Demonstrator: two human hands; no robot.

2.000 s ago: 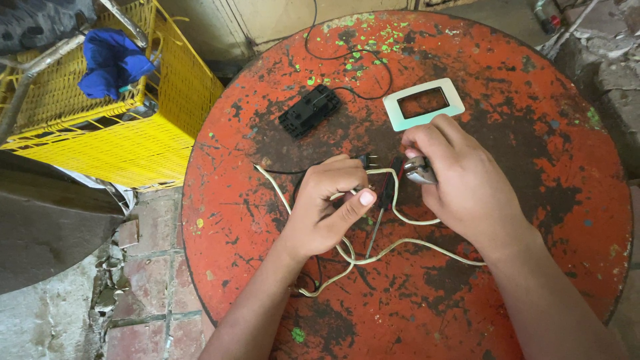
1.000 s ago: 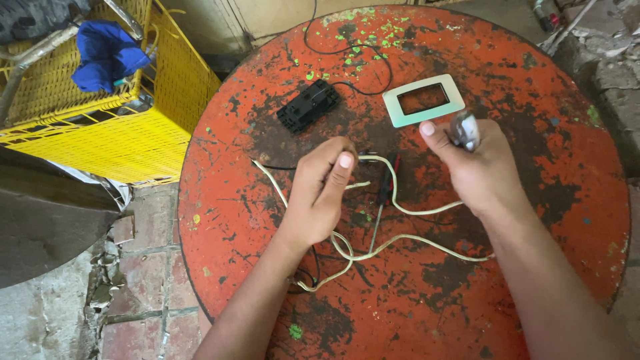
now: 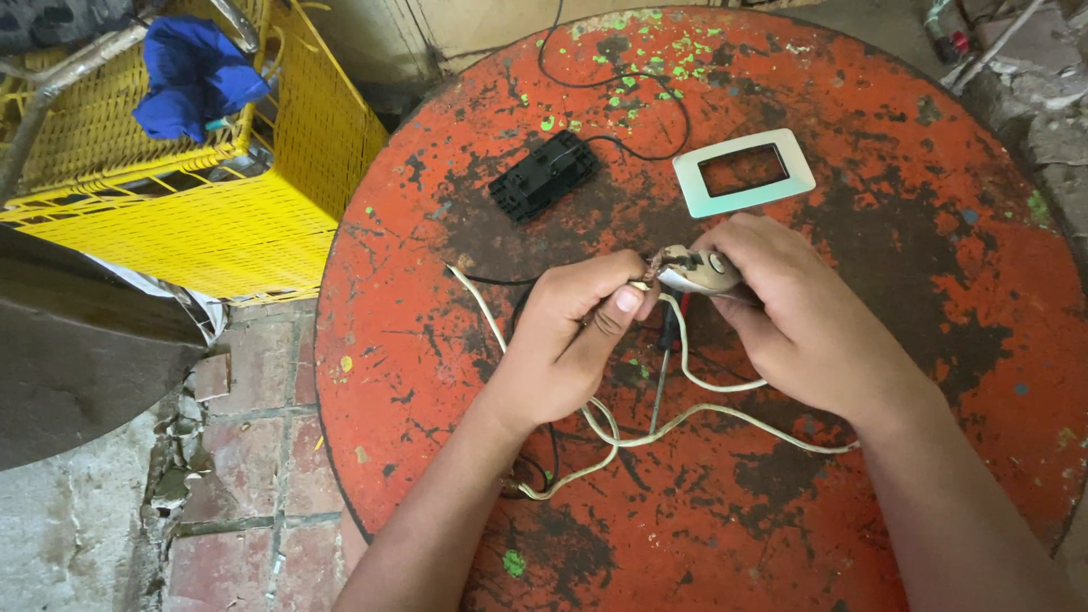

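My left hand [image 3: 578, 331] pinches the end of a cream-white electrical cable [image 3: 710, 410], with bare copper strands showing above the fingertips. My right hand [image 3: 790, 314] is closed around metal pliers [image 3: 701, 270], whose jaws are at those strands. Loops of the cable lie on the table below both hands. A screwdriver [image 3: 660, 387] with a black and red handle lies between the hands, its handle partly hidden. Beyond my left hand sits a black plastic socket module [image 3: 545, 175] with a thin black wire. A white rectangular wall-plate frame [image 3: 703, 201] lies beyond my right hand.
A round red table [image 3: 408, 374] with worn paint fills the middle. At the left stands a yellow woven basket [image 3: 314, 144] with a blue cloth [image 3: 195, 76] over its edge. A dark curved surface [image 3: 85, 357] is at the lower left, above brick paving [image 3: 234, 467].
The pliers in my right hand, apart from my left hand one second ago, are now at the cable end held by my left hand. The socket module and the frame have not moved.
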